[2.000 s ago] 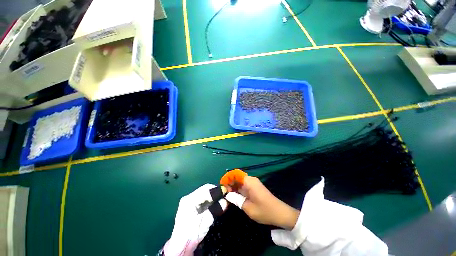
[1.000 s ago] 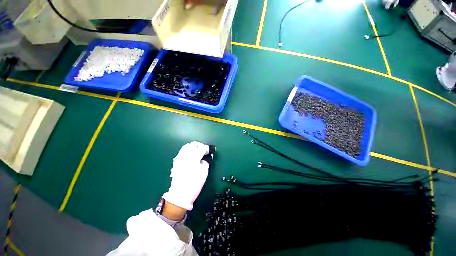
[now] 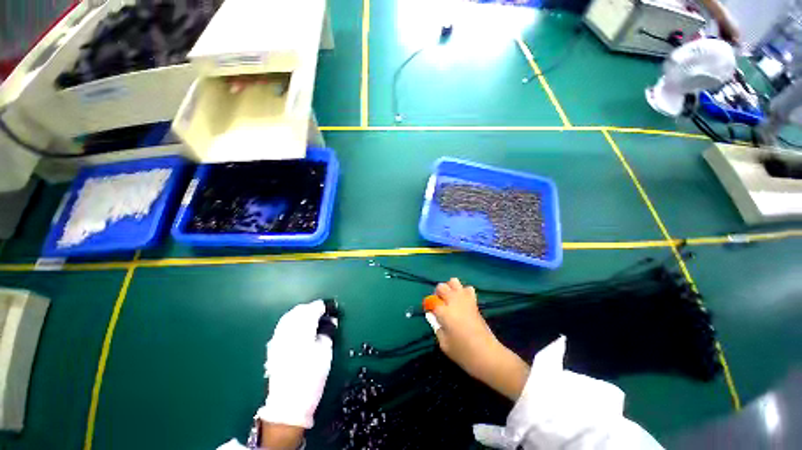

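My left hand (image 3: 303, 360), in a white glove with black fingertip covers, is low over the mat at centre left. A tiny dark piece shows at its fingertips, but whether it is pinched is too small to tell. My right hand (image 3: 462, 325), mostly bare with an orange finger cot and a white wrap, has its fingers closed on a thin black cable lead (image 3: 411, 314), whose small end sticks out to the left. The big bundle of black cable leads (image 3: 616, 321) fans out beneath and right of my right hand, with small connector ends (image 3: 362, 409) at the lower left.
A blue tray of grey-brown grains (image 3: 559, 233) stands behind my right hand. Blue trays of black parts (image 3: 331, 198) and white parts (image 3: 57, 239) stand at left, below cream bins (image 3: 255, 149). A small fan (image 3: 695, 70) and a cream tray (image 3: 747, 198) are at right.
My hands, together two seconds ago, are apart. My right hand, out of view one second ago, is back and at a cable lead. The view has turned back left.
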